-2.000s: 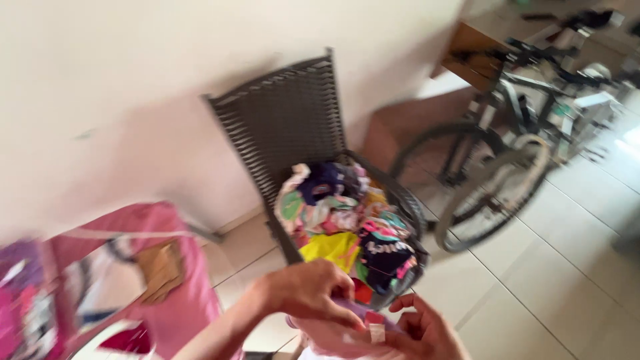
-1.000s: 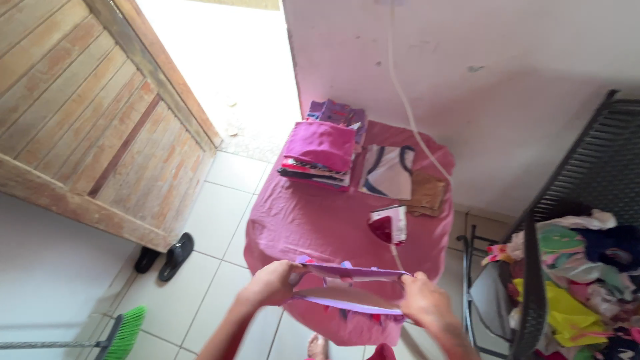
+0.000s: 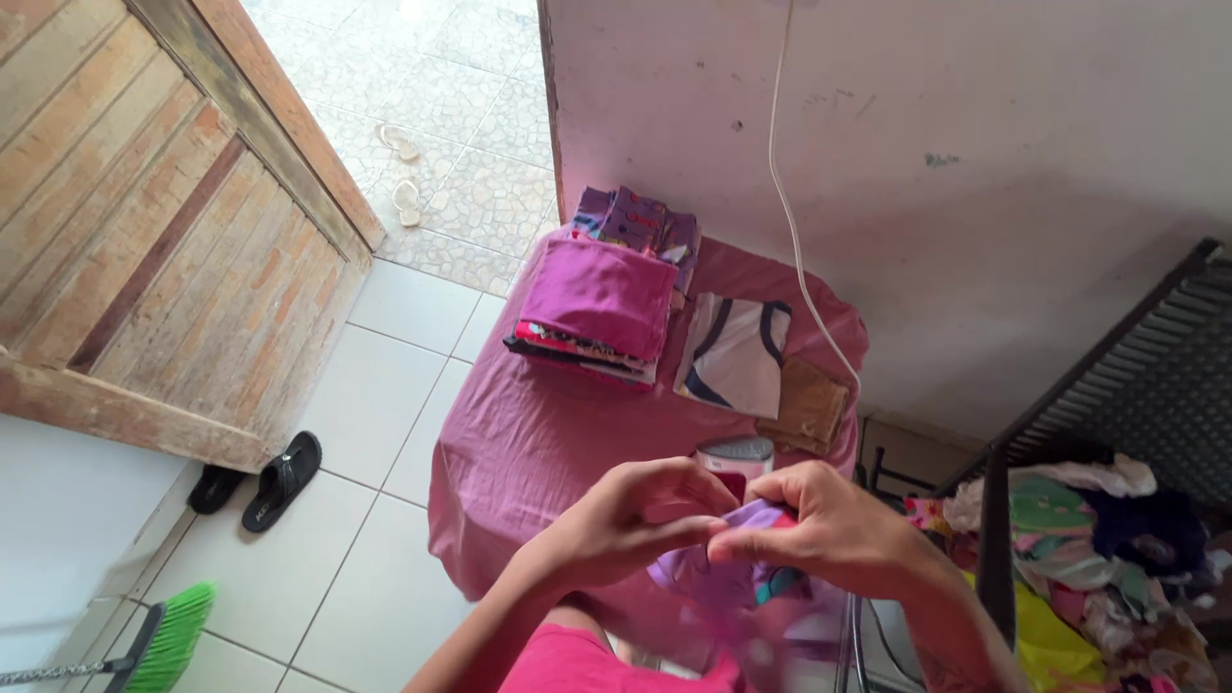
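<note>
My left hand (image 3: 640, 520) and my right hand (image 3: 818, 529) meet in front of me, both gripping a purple printed garment (image 3: 717, 577) by its upper edge; its lower part hangs down, blurred. Beyond them a pink cloth (image 3: 539, 452) covers a table or board. On it lies a stack of folded clothes, a magenta piece (image 3: 602, 294) on top and purple printed pieces (image 3: 635, 217) behind. To the right of the stack are a folded white garment with dark trim (image 3: 736, 356) and a brown folded item (image 3: 808, 404). A can-like container (image 3: 736, 454) shows just past my hands.
A dark woven chair (image 3: 1107, 375) at the right holds a heap of mixed clothes (image 3: 1088, 549). A white cord (image 3: 784, 192) hangs down the wall. At the left are a wooden door (image 3: 164, 241), black sandals (image 3: 284, 481) and a green broom (image 3: 173, 635). Pale sandals (image 3: 407, 202) lie beyond the doorway.
The view has swung from the chair and bicycles to the pink-covered surface. My hands, spread apart on the purple garment's edge a second ago, have come close together.
</note>
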